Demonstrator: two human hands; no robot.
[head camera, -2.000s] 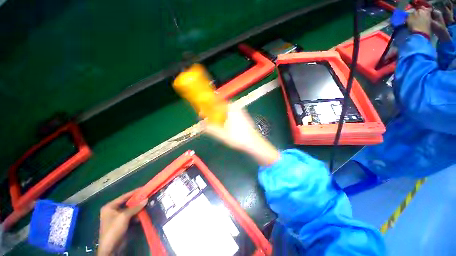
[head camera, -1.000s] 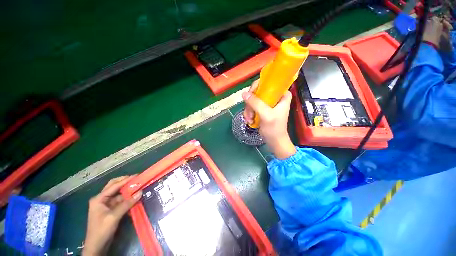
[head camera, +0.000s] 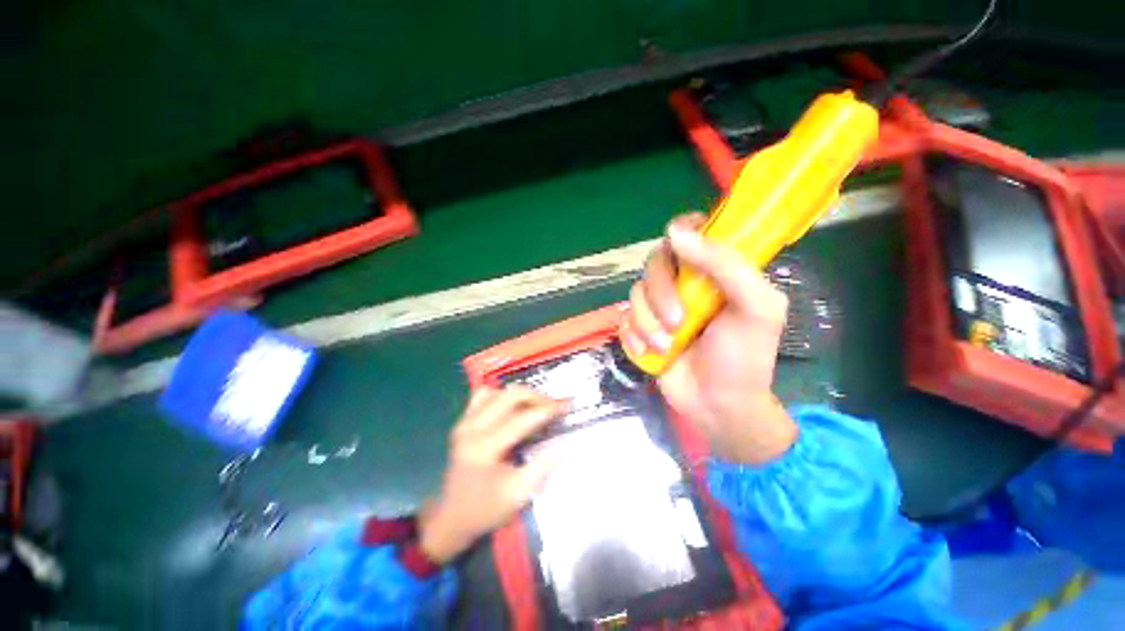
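Observation:
An open tablet assembly (head camera: 617, 505) lies in a red-orange foam tray (head camera: 508, 567) on the bench, its circuit area at the top and a bright silver plate below. My right hand (head camera: 709, 327) grips the yellow electric screwdriver (head camera: 790, 185), held tilted with its lower end over the tablet's top right. The tip is hidden by my hand and blur. My left hand (head camera: 494, 462) lies over the tablet's upper left, fingers bent on the circuit area. Whether its fingertips hold a small part cannot be told.
A blue parts bin (head camera: 204, 370) with white parts stands left, near dark small parts (head camera: 247, 505). A round screw dish (head camera: 808, 314) is right of my right hand. Another tray with a tablet (head camera: 931, 284) stands right. Trays (head camera: 296, 265) lie on the green belt (head camera: 531, 234).
The screwdriver has moved from the screw dish to over the tablet's top. My left hand has moved from the tray's left edge onto the circuit area. The view has shifted left.

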